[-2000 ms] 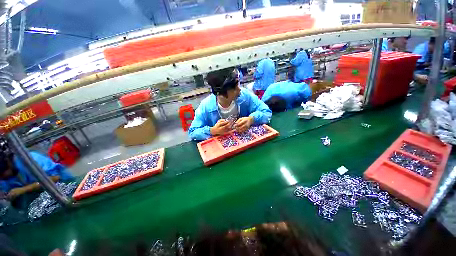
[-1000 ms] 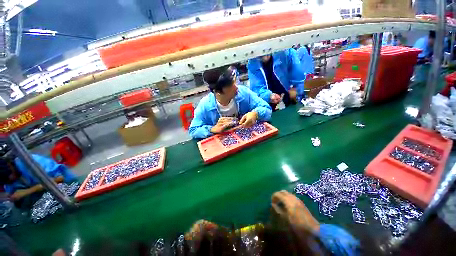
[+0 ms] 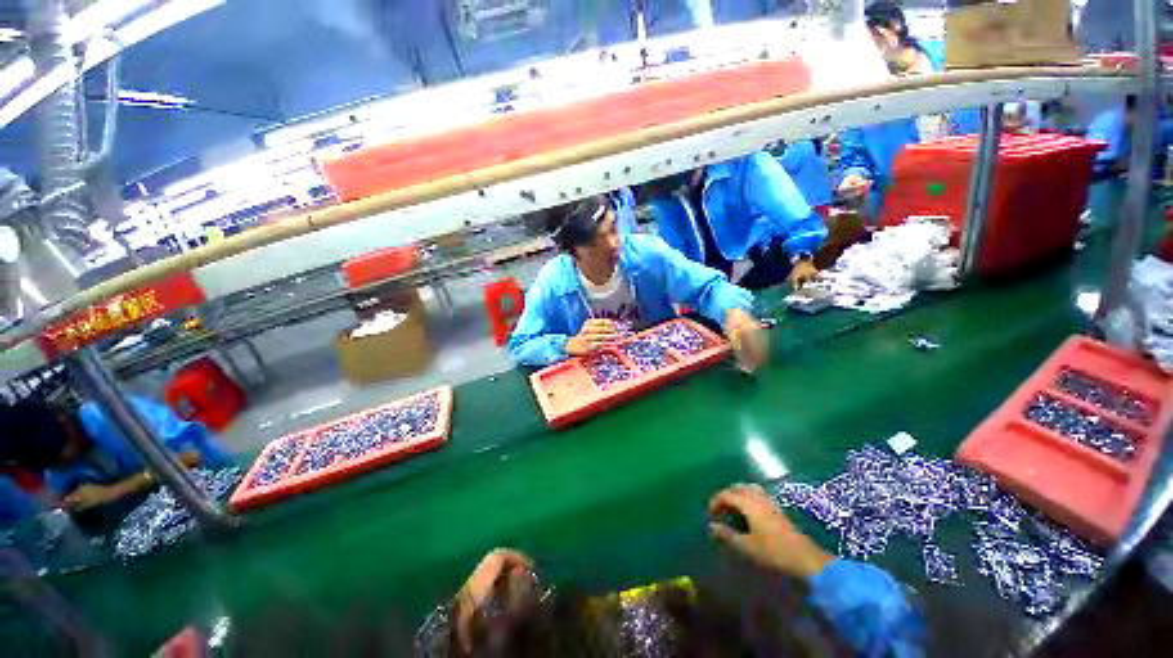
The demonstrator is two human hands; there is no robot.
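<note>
My right hand point(image 3: 768, 530) is over the green belt at the lower centre, left of the loose pile of silver metal parts point(image 3: 888, 501). Its thumb and fingers are curled towards each other; whether they hold a part cannot be told. My left hand point(image 3: 493, 581) is at the bottom edge, dark and partly cut off, beside some silver parts. What it holds cannot be told. Between the hands, a yellow tray point(image 3: 659, 591) with silver parts shows at the bottom edge, mostly hidden. A small white tag point(image 3: 902, 442) lies at the pile's far edge.
An orange-red compartment tray point(image 3: 1042, 476) stands at the right. Another tray point(image 3: 558, 399) is before a seated person across the belt, and a third point(image 3: 277, 486) is at the left. A white heap point(image 3: 897, 264) and red crates point(image 3: 1029, 193) are at the far side. Metal posts rise at both sides.
The view has shifted slightly. My left hand is further left. The seated person has reached a hand past their tray's right end, and the small pale piece on the belt there no longer shows.
</note>
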